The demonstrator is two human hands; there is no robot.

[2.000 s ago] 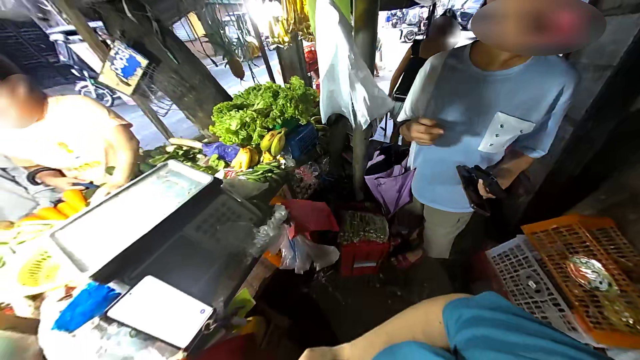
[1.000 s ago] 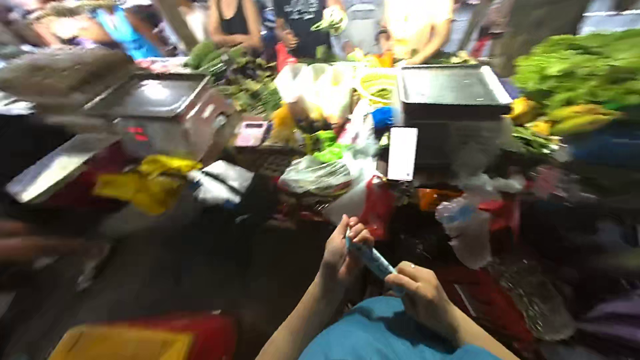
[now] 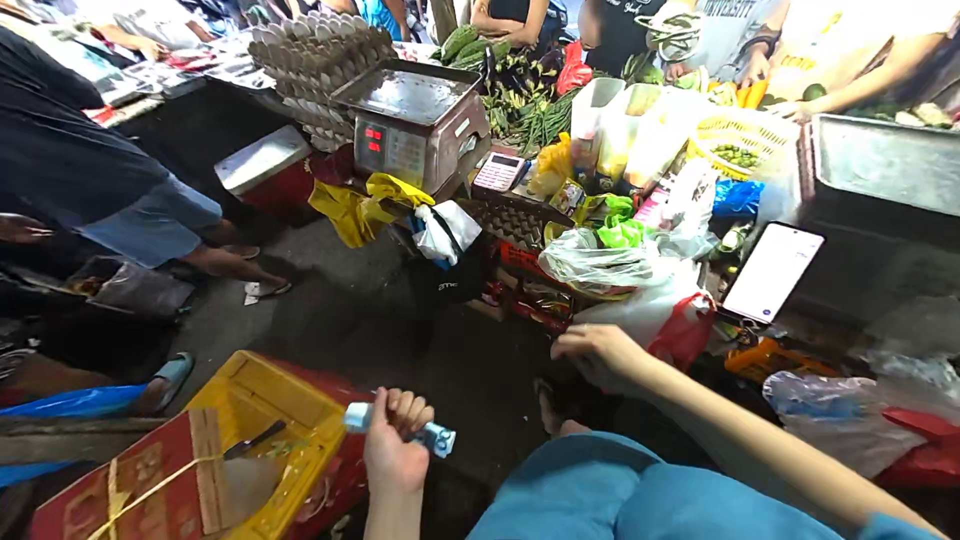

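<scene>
Folded light-blue paper, apparently banknotes (image 3: pixel 441 438), is gripped in my left hand (image 3: pixel 401 431), low in the view beside a yellow plastic crate (image 3: pixel 300 401). My right hand (image 3: pixel 604 352) holds nothing that I can see; its fingers are bent and partly hidden, so whether they are apart is unclear. It hovers near a translucent plastic bag (image 3: pixel 630 311) and a red plastic bag (image 3: pixel 686 330) at the front of the stall. Right of these bags, a phone with a bright screen (image 3: pixel 775 273) leans against a scale.
A digital scale (image 3: pixel 420 112) stands beside stacked egg trays (image 3: pixel 315 67). A calculator (image 3: pixel 500 172), a yellow basket (image 3: pixel 739 135) and vegetables lie on the stall. Several people stand behind it; another person's legs (image 3: pixel 180 225) are at the left. Tied cardboard (image 3: pixel 150 480) rests on the crate.
The view has swung far left. One second ago both my hands were together at the folded paper; now they are apart, with the paper in my left hand only.
</scene>
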